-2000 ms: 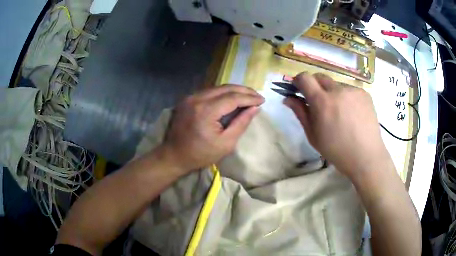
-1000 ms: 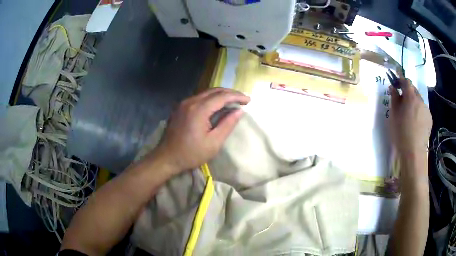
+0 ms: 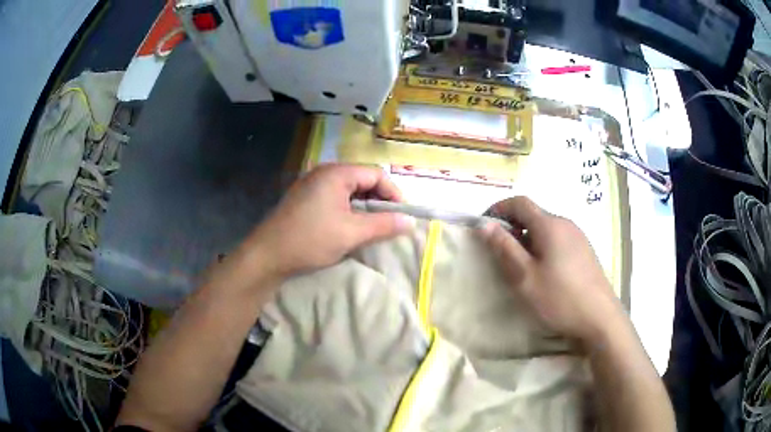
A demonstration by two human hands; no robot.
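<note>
A beige garment (image 3: pixel 338 316) lies over the front of the board, with a yellow tape (image 3: pixel 428 278) running down it. My left hand (image 3: pixel 325 215) pinches the left end of its folded upper edge. My right hand (image 3: pixel 545 261) grips the same edge further right. The edge is stretched between my hands as a narrow greyish band (image 3: pixel 423 210), just below the red-marked slot (image 3: pixel 452 175) of the board. The thread snips (image 3: pixel 638 167) lie on the board's right side, out of my hands.
The clamp frame (image 3: pixel 456 118) with handwriting sits below the white sewing head (image 3: pixel 317 51). A pink stick (image 3: pixel 565 69) lies behind it. A black control panel (image 3: pixel 689 29) is upper right. Beige straps hang at left (image 3: pixel 93 287) and right (image 3: pixel 744 287).
My right hand has put down the snips and come back to the garment. The cloth edge is now held in both hands, with the yellow tape nearer the middle. The view has shifted.
</note>
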